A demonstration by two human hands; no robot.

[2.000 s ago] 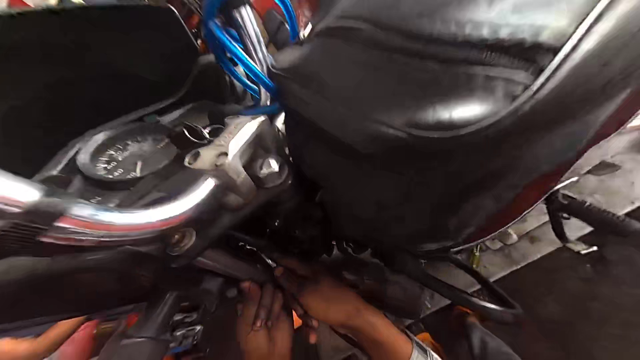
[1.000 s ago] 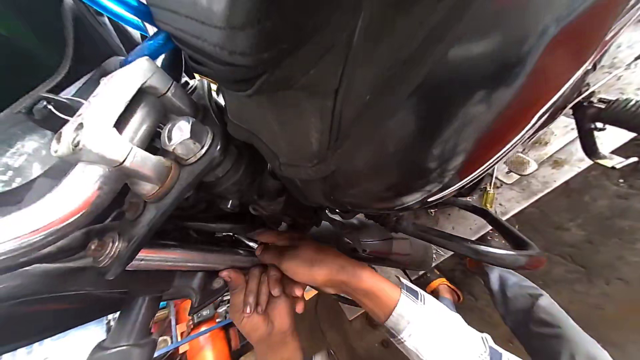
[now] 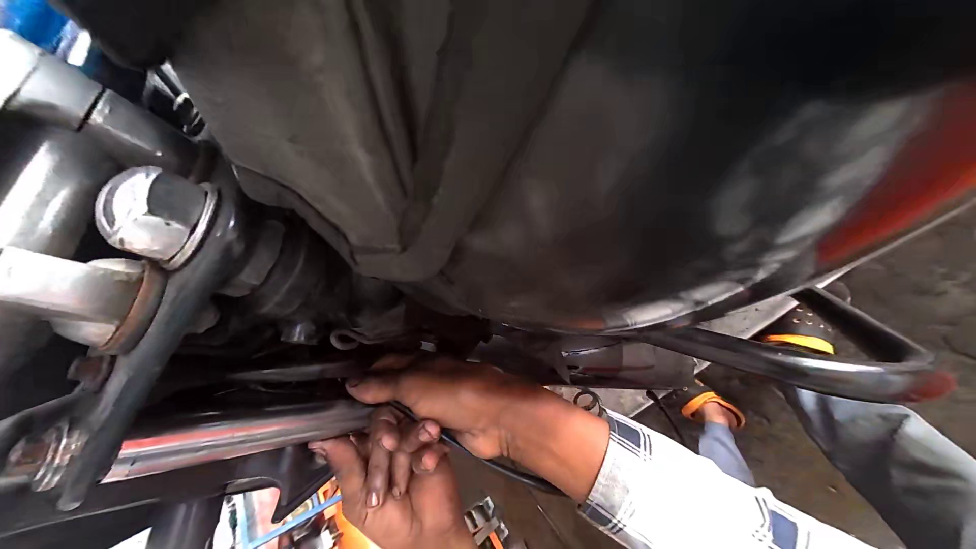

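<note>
My right hand (image 3: pixel 488 412), in a checked cuff, reaches in from the lower right beneath the motorcycle's fuel tank (image 3: pixel 473 175). Its thumb lies by a long thin dark part (image 3: pixel 297 372) above the chrome fork tube (image 3: pixel 252 435); its other fingertips are mostly hidden. Just below, my left hand (image 3: pixel 404 480) is palm up with curled fingers, close against the right and beside the fork tube's end. A black cable (image 3: pixel 503 469) passes between the hands and under the right wrist. What either hand grips cannot be made out.
A large bolt head (image 3: pixel 149 213) and the handlebar clamp (image 3: pixel 69 290) stand at the left. A black crash bar (image 3: pixel 762 362) juts out at the right. Beyond it are a person's feet in dark clogs with orange straps (image 3: pixel 713 404) and a grey trouser leg (image 3: pixel 877 450).
The view has moved much closer to the fork and tank, and the speedometer seen two seconds ago is out of frame. Both hands stay together under the tank.
</note>
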